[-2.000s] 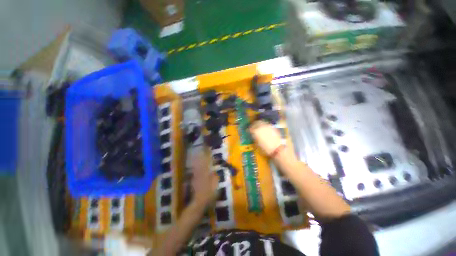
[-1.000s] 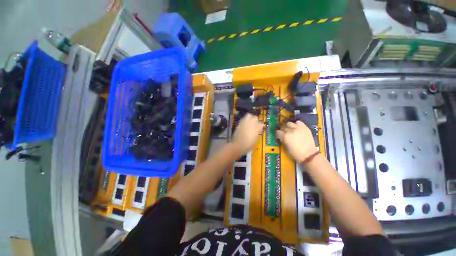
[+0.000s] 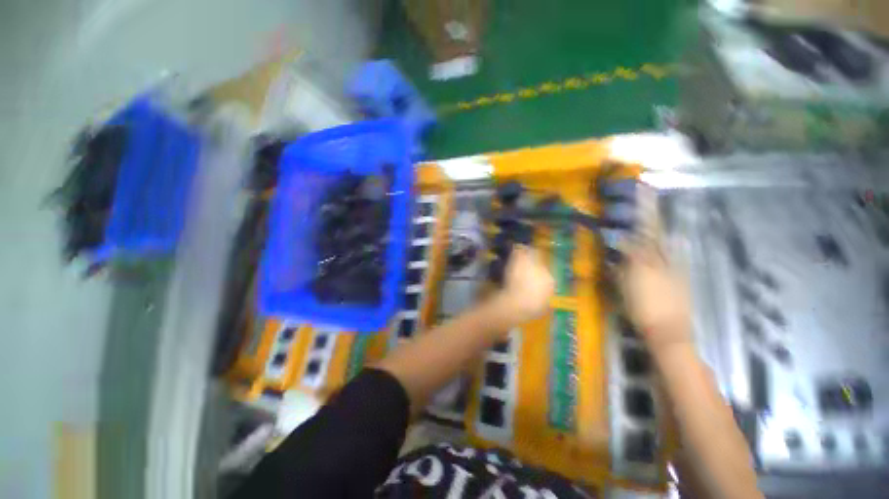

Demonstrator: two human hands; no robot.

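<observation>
The orange test tray (image 3: 536, 390) lies in front of me, with a green connector board (image 3: 563, 370) down its centre. Black power adapters (image 3: 513, 232) sit in the far positions of both its rows; the near sockets (image 3: 495, 375) show as black squares. My left hand (image 3: 526, 283) is over the left row beside the board, fingers bent; blur hides whether it holds anything. My right hand (image 3: 651, 283) is over the right row, near the adapters there; its fingertips are blurred and its grip cannot be told.
A blue basket (image 3: 336, 317) of black adapters rests on trays to the left. A second blue basket (image 3: 151, 185) is beyond the rail (image 3: 185, 331). A grey metal station plate (image 3: 809, 322) is at the right. A pale instrument box (image 3: 780, 78) stands far right.
The view has shifted and blurred since a second ago. My right hand has moved from beside the green board outward to the right row. My left hand stays near the board's left side.
</observation>
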